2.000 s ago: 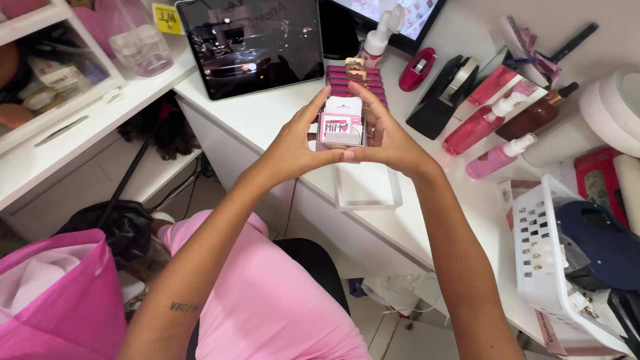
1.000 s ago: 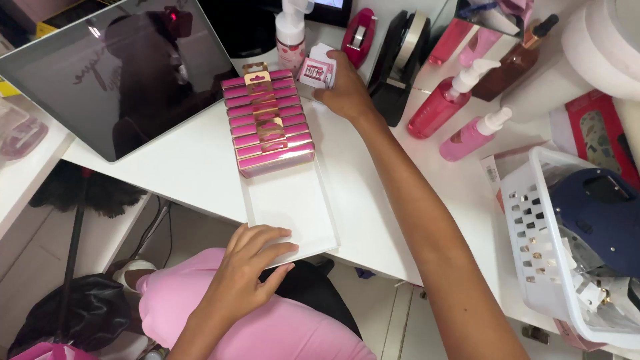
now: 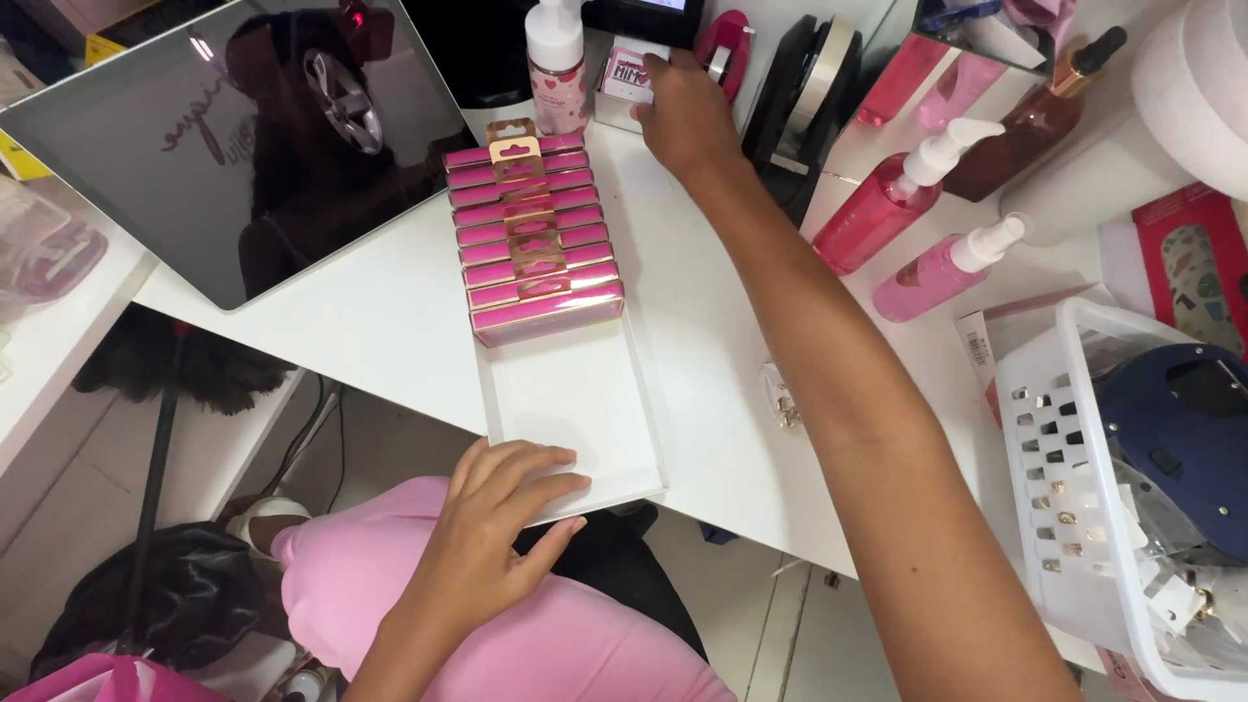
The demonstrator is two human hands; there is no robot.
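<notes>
My right hand reaches to the back of the white desk, its fingers on a small white box with pink print, beside a foam pump bottle. At the desk's front edge, my left hand rests with spread fingers on the near end of a shallow white tray, gripping nothing. Across the tray's far part stands a row of several pink boxes with gold hang tabs. Small gold jewelry on a clear card lies next to my right forearm.
A dark-screened tablet leans at the left. A tape dispenser, a magenta dispenser, a red pump bottle and a pink spray bottle stand behind and right. A white perforated basket holding a navy item sits at the right edge.
Both hands held the small white box over the tray; they have since parted. My right hand has carried it to the back of the desk, while my left hand has gone to the tray's near end.
</notes>
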